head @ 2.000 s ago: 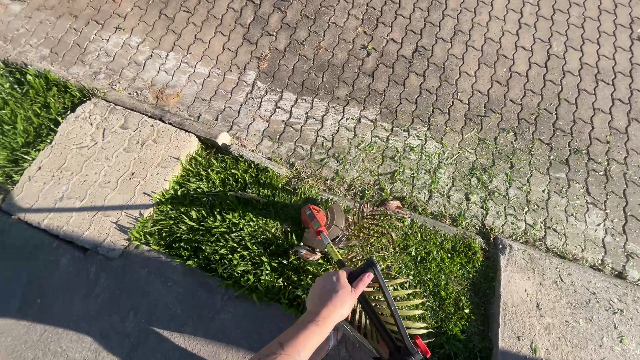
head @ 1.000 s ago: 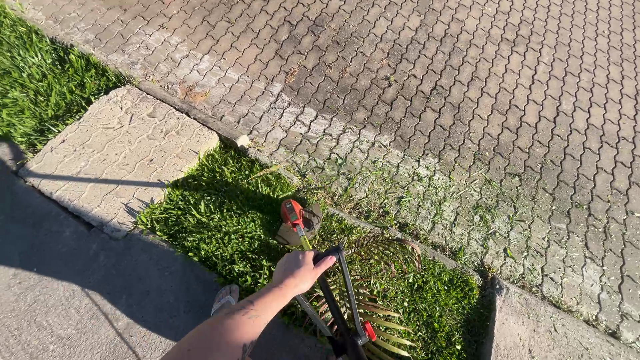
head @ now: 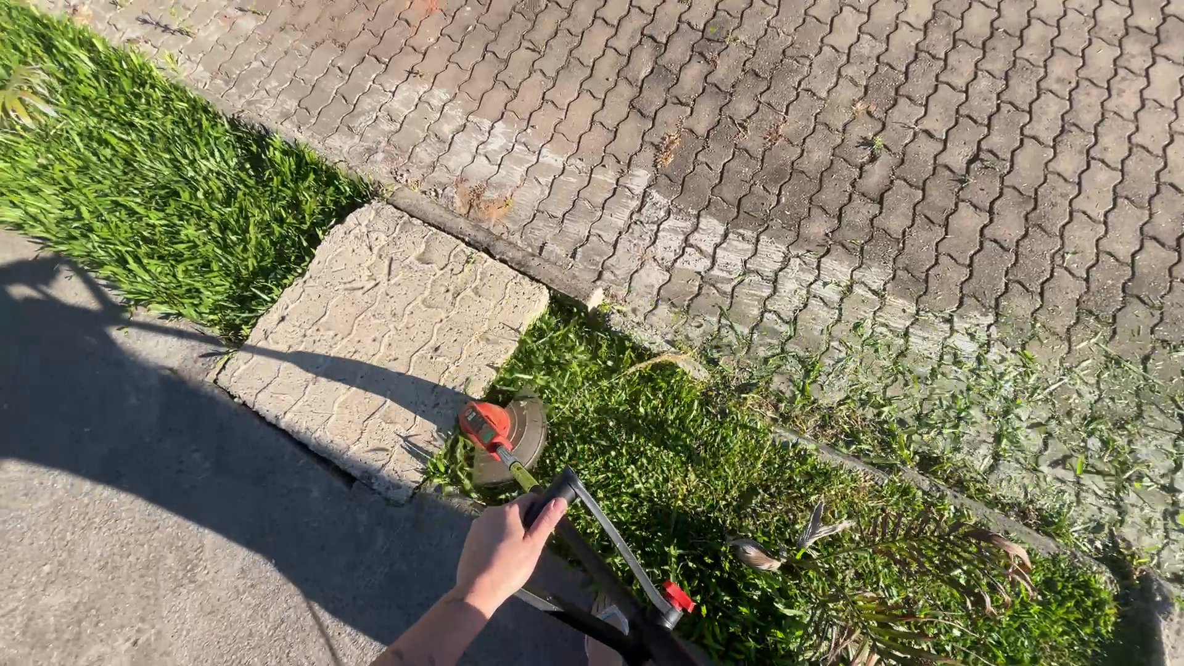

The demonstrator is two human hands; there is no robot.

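Observation:
My left hand [head: 507, 548] grips the black front handle of a string trimmer [head: 592, 555], coming in from the bottom of the view. A red knob sits on the handle's bracket. The trimmer's orange-red head [head: 486, 425] with its round grey-brown guard [head: 523, 439] is beyond my hand, over the edge where the concrete slab [head: 398, 324] meets the grass strip [head: 684, 453]. The cutting line cannot be made out. My right hand is out of view.
Interlocking pavers [head: 786, 139] with scattered clippings lie beyond a low kerb [head: 490, 242]. Taller grass [head: 166, 176] grows left of the slab. A palm plant [head: 897, 564] stands in the strip at lower right. Smooth concrete [head: 139, 536] in part shadow runs along the near side. Part of a foot shows at the bottom.
The trimmer head has moved left along the grass strip, from near its middle to the slab's edge. My left hand stays on the handle. The view has shifted left.

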